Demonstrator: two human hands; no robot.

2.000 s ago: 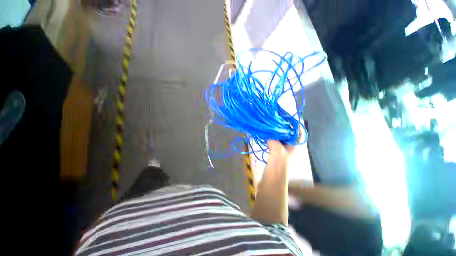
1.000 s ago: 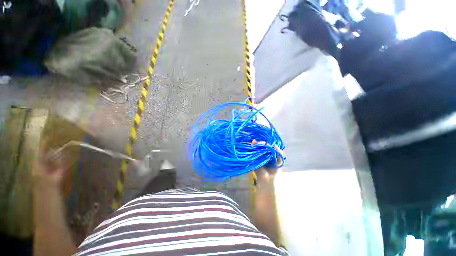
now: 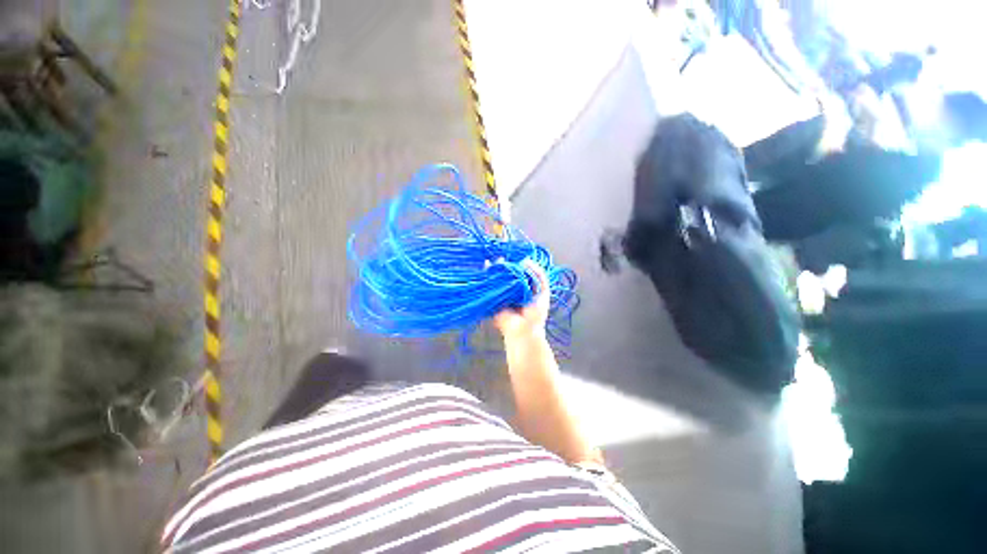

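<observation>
A bright blue cable bundle [image 3: 433, 276] hangs in loose coils in front of my striped shirt, above the grey floor. My right hand [image 3: 524, 308] is closed around its right end, with fingers partly hidden by the strands. Several loops stick up and a few hang below the hand. My left hand is not in the picture.
Yellow-black floor tape [image 3: 214, 233] runs along the left, and another strip [image 3: 476, 108] runs beside a low white wall [image 3: 563, 216]. A dark bundle [image 3: 709, 254] lies on the wall's right. Pale cords [image 3: 298, 43] lie on the floor ahead; a blurred heap [image 3: 81, 357] is at left.
My left hand, seen at the left with a pale strip one second ago, has left the picture. The blue bundle and my right hand appear further left. The surroundings have shifted, and the dark bundle now shows.
</observation>
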